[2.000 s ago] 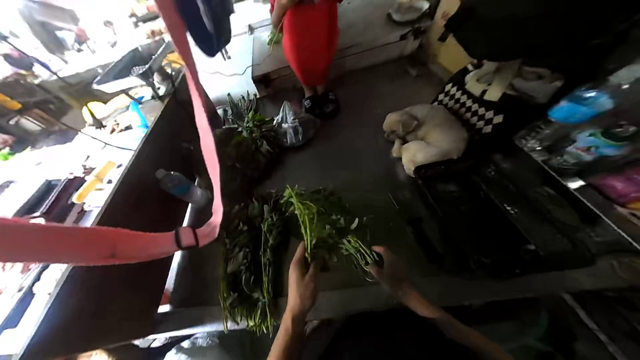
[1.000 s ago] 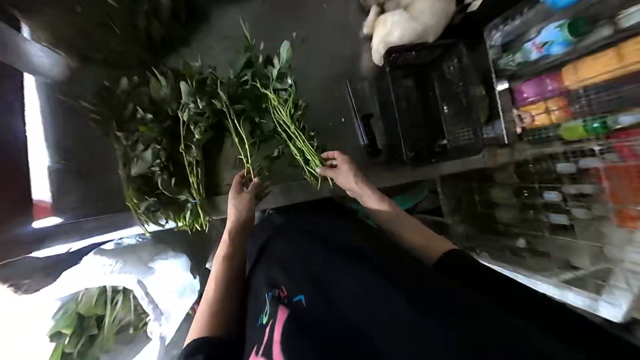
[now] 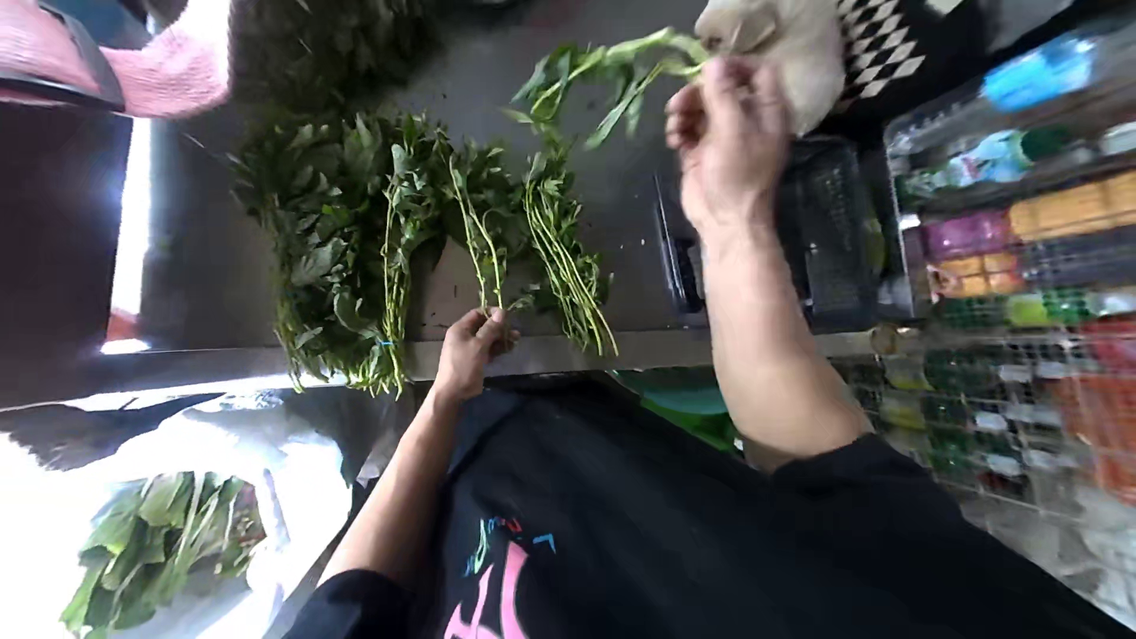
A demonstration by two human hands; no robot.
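Note:
My left hand [image 3: 475, 348] pinches the lower ends of a few leafy green stems [image 3: 479, 244] near the front edge of the dark table. Raised at the upper right, my right hand [image 3: 732, 129] holds a leafy sprig [image 3: 612, 67] by its stem end; the sprig points left and is slightly blurred. Between my hands lies a small bunch of stems [image 3: 559, 257], touched by neither. Left of my left hand is a large pile of leafy greens [image 3: 319, 240], with a bundle [image 3: 390, 257] bearing a blue tie at its right side.
A black plastic basket [image 3: 830, 240] stands at the right, with a dark-handled tool [image 3: 679, 257] beside it and a pale dog [image 3: 803, 53] behind. Packed goods [image 3: 985, 240] fill the far right. A white bag [image 3: 302, 470] with greens is below left; a pink strap [image 3: 177, 67] hangs upper left.
My right hand has moved from the stems near the table edge up and right, now with a sprig. The small bunch it touched lies free. My left hand stays on its stems.

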